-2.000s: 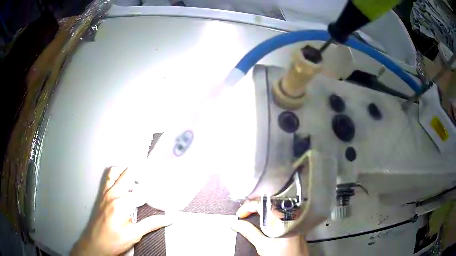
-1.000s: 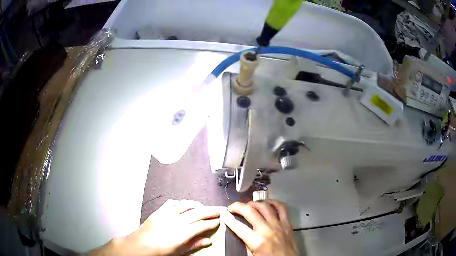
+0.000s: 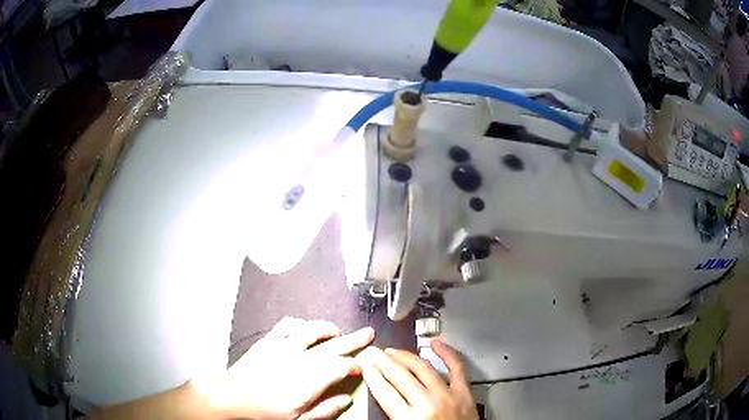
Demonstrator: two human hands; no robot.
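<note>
The dark brown garment panel (image 3: 279, 299) lies flat under the sewing machine head (image 3: 526, 213), its left edge on the white table. My left hand (image 3: 283, 369) rests on the panel at the bottom centre, fingers pointing right. My right hand (image 3: 419, 381) lies beside it, fingertips touching or nearly touching the left ones. Both press on a pale piece (image 3: 358, 404), mostly hidden under them and washed out by glare. The presser foot (image 3: 369, 305) is just ahead of my fingertips. The needle cannot be made out.
The glaring LED lamp (image 3: 293, 195) hangs left of the head on a blue neck. A yellow-green screwdriver (image 3: 460, 37) stands in a beige post (image 3: 403, 127). A white trough (image 3: 394, 41) runs behind. Plastic-wrapped cardboard (image 3: 90, 180) edges the left; the control panel (image 3: 698, 148) is right.
Since one second ago my right hand has shifted slightly down and left, its index finger apart beside the machine. My left fingers reach a little further right. Earlier, the hands were apart and the view was closer.
</note>
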